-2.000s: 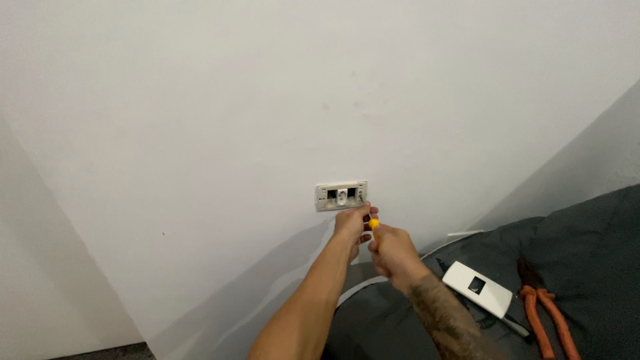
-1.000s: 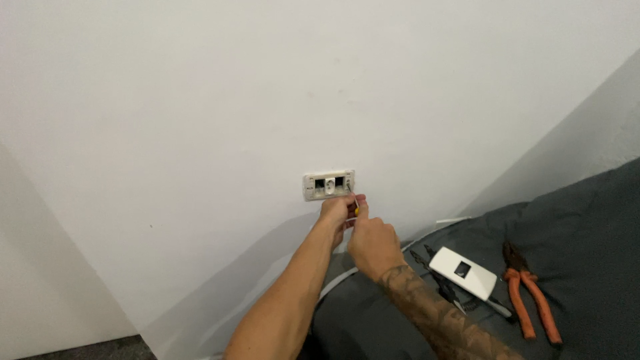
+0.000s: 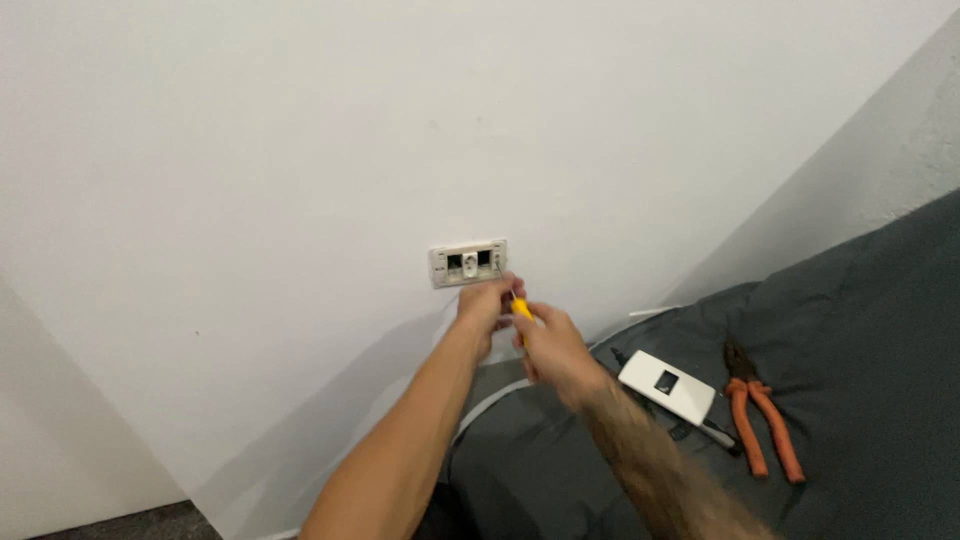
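A white socket mounting frame (image 3: 470,264) sits on the wall, with a round-faced socket module (image 3: 470,264) between two dark openings. My right hand (image 3: 553,341) grips the yellow handle of a screwdriver (image 3: 523,309), whose thin shaft slants up to the screw at the frame's right end. Just below the frame, my left hand (image 3: 491,298) has its fingers around or beside the shaft; whether they pinch it is hard to tell.
On the dark grey fabric (image 3: 847,337) at the right lie a white cover plate (image 3: 667,385) with one opening, combination pliers (image 3: 757,420) with orange handles, and a partly hidden dark tool (image 3: 720,435). The white wall (image 3: 300,187) surrounds the frame.
The yellow handle, mostly covered by my fingers one second ago, shows more plainly now as my right hand sits a little farther back from the frame.
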